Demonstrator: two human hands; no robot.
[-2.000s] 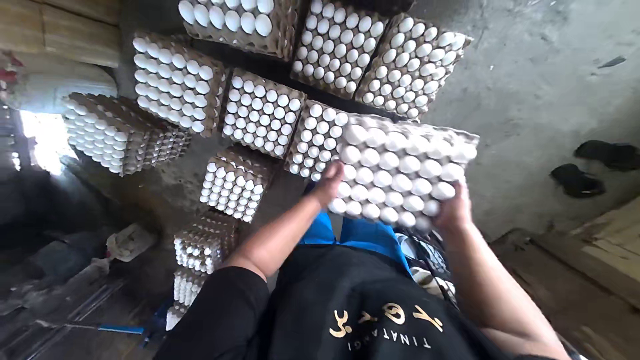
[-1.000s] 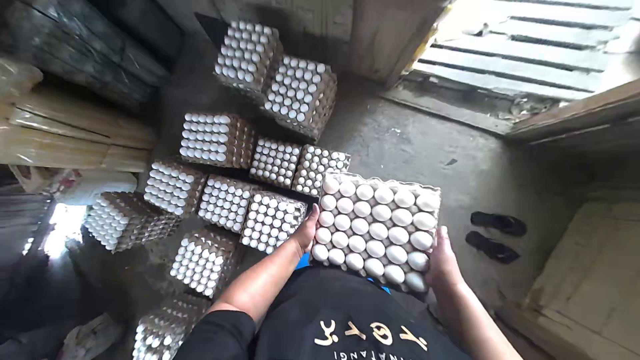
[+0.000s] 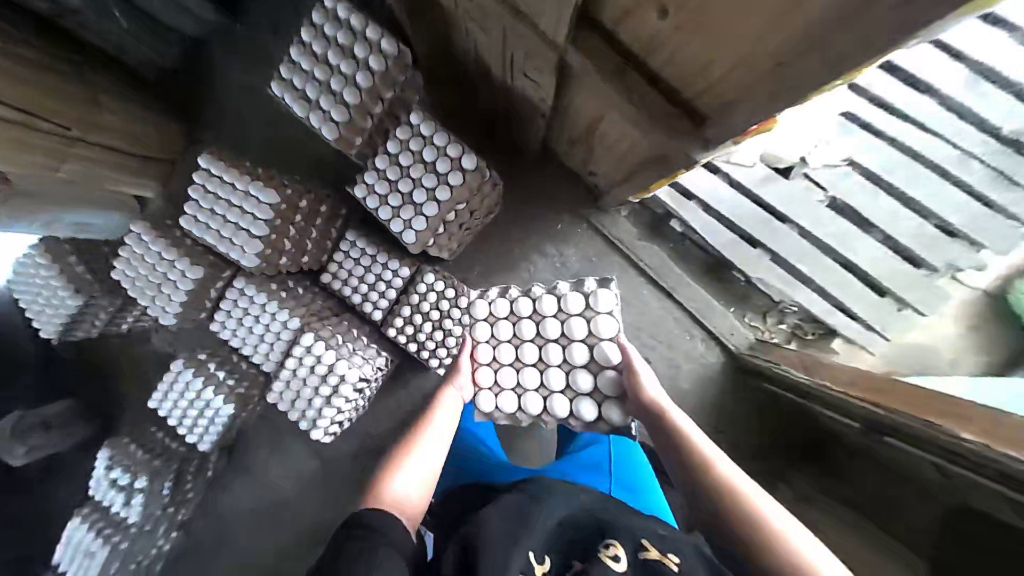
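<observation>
A cardboard egg tray full of white eggs (image 3: 546, 352) is held in front of my body, above my blue-clad legs. My left hand (image 3: 462, 371) grips its left edge, and my right hand (image 3: 639, 376) grips its right edge. Whether more trays lie under this one cannot be told. Just left of my left hand stands a stack of egg trays (image 3: 430, 318), with another stack (image 3: 367, 274) touching it. The fingers beneath the held tray are hidden.
Several more egg-tray stacks stand on the concrete floor to the left, among them one at the upper centre (image 3: 420, 180) and one below it to the left (image 3: 324, 376). A wooden panel (image 3: 640, 88) rises ahead. At right, a door sill (image 3: 664, 276) borders bright slats (image 3: 832, 216).
The view has swung towards the doorway at right, and the sandals seen a second ago are out of sight. Both hands have kept hold of the egg tray throughout.
</observation>
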